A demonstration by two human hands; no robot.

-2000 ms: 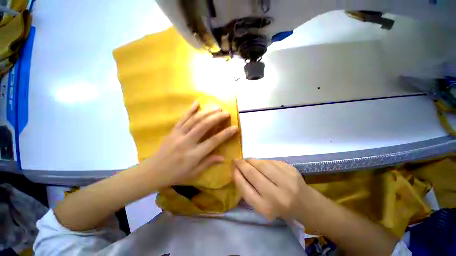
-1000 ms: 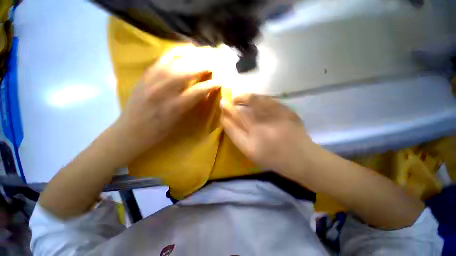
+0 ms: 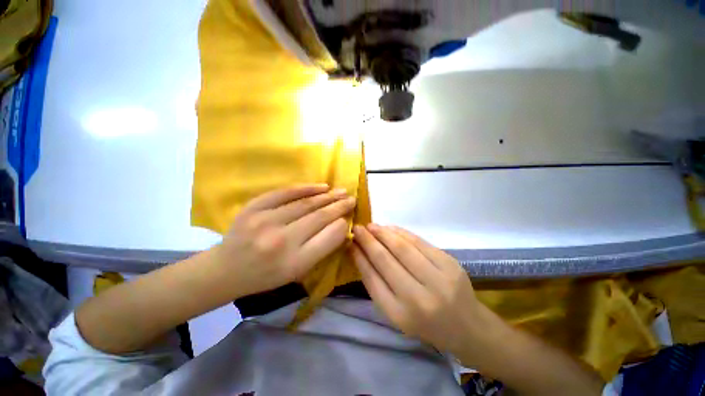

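Observation:
A mustard-yellow cut panel lies flat on the white table, left of and under the needle area, where the lamp glare hides detail. My left hand lies on its lower part, with thumb and fingertips at the seam edge. My right hand pinches the same edge from the right, its fingertips close to my left ones. A narrow end of the cloth hangs over the table's front edge between my hands. The sewing machine head stands above, with its dark presser area at the glare.
A grey ruler strip runs along the front table edge. A crumpled yellow work pile lies below the edge at right. Snips with a yellow-orange handle lie at the far right. Yellow pieces lie at upper left.
The panel has moved up, away from me, under the machine head. My hands went up near the needle, then came back down to the edge lower on the cloth. Less cloth hangs over the front.

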